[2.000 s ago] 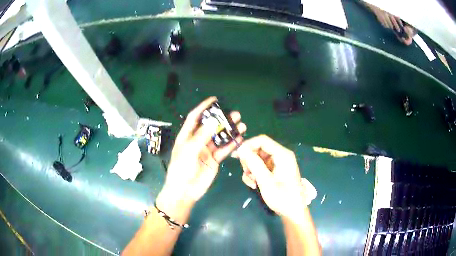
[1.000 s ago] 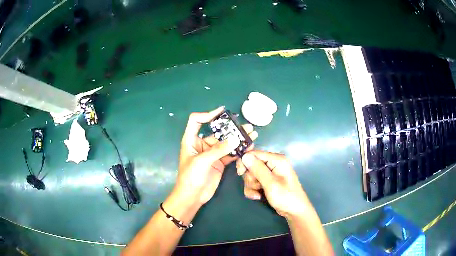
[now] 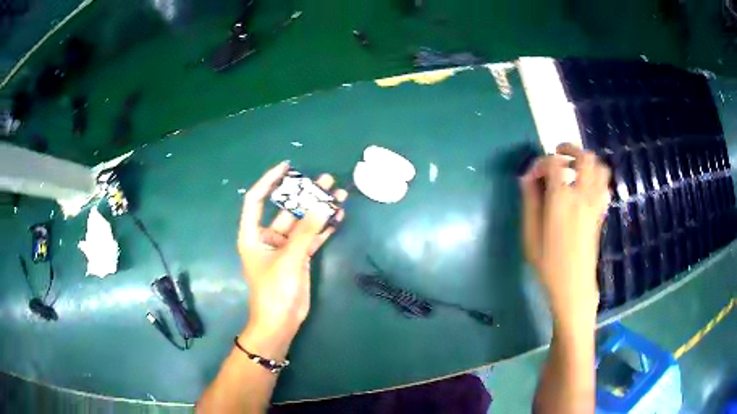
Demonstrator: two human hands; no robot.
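Observation:
My left hand (image 3: 279, 251) holds a half-built adapter (image 3: 301, 196) between thumb and fingers, its pale, crowded board side facing up. A bundled black output cord (image 3: 396, 294) lies on the bench below and right of it. My right hand (image 3: 567, 186) is at the left edge of the tray of black case covers (image 3: 663, 178), over its pale border (image 3: 551, 101). Its fingers are bent downward and blurred; whether they hold anything cannot be told.
A white round pad (image 3: 384, 174) lies mid-bench. At left are a pale post (image 3: 40, 171), a white scrap (image 3: 98, 244), a board (image 3: 115, 196) with a bundled cord (image 3: 178, 307), and another small board (image 3: 40, 241). A blue stool-like object (image 3: 638, 368) stands below right.
My right hand has left the adapter and moved right to the tray. The cord bundle on the bench is now visible. My left hand keeps the adapter. The view has shifted and tilted down.

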